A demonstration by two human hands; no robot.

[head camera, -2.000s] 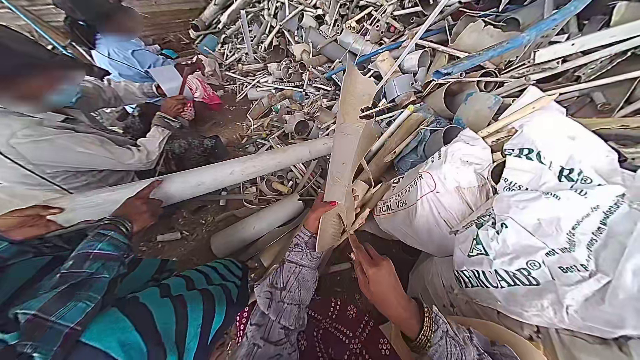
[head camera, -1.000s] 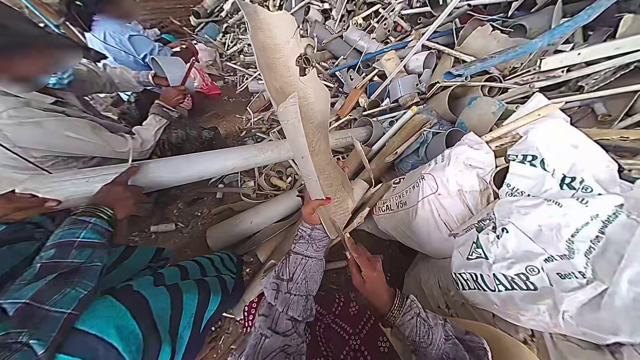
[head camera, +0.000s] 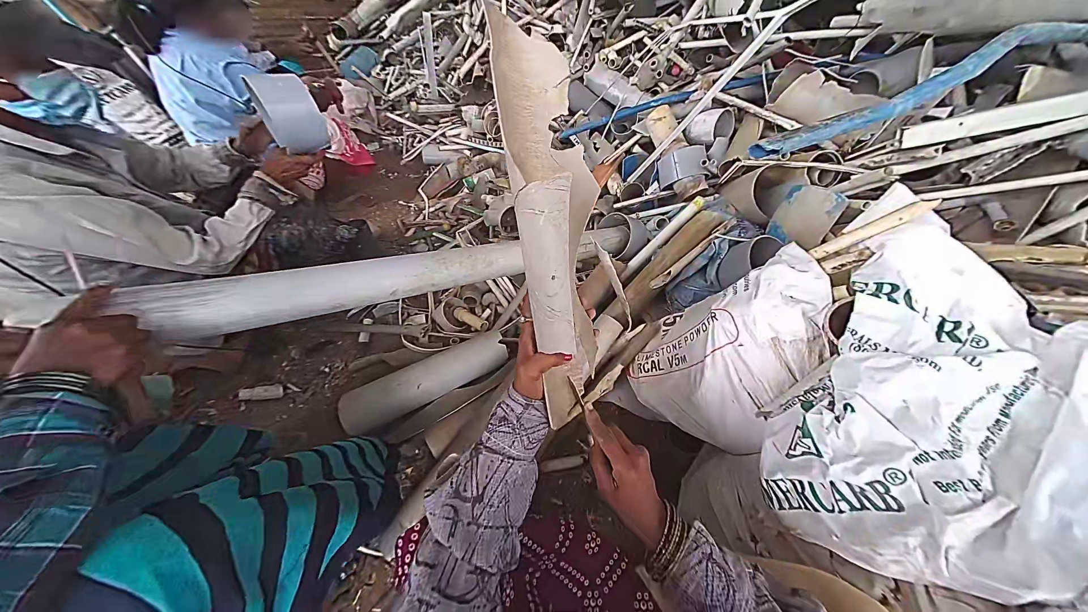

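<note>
My left hand point(head camera: 537, 361) grips the lower part of a broken, curved piece of off-white plastic pipe point(head camera: 548, 263), which stands nearly upright with a jagged upper end. My right hand point(head camera: 627, 476) is at its lower right edge, fingers closed around a thin, dark, blade-like tool point(head camera: 579, 395) whose tip touches or nearly touches the plastic. Most of the tool is hidden by the fingers. Behind the piece lies a long white pipe point(head camera: 340, 293), its left end held by a co-worker's hands.
Printed white sacks point(head camera: 926, 425) bulge on my right. A heap of pipe scraps point(head camera: 680, 127) spreads ahead, with a long blue strip point(head camera: 926, 93) across it. A grey pipe point(head camera: 421, 382) lies on the ground left of my hands. Co-workers sit at left, one holding a grey pipe ring point(head camera: 289, 113).
The broken piece has turned in my left hand, showing a rolled, tube-like side towards me. My right hand stays near its lower end. A co-worker's grey ring has been raised and turned.
</note>
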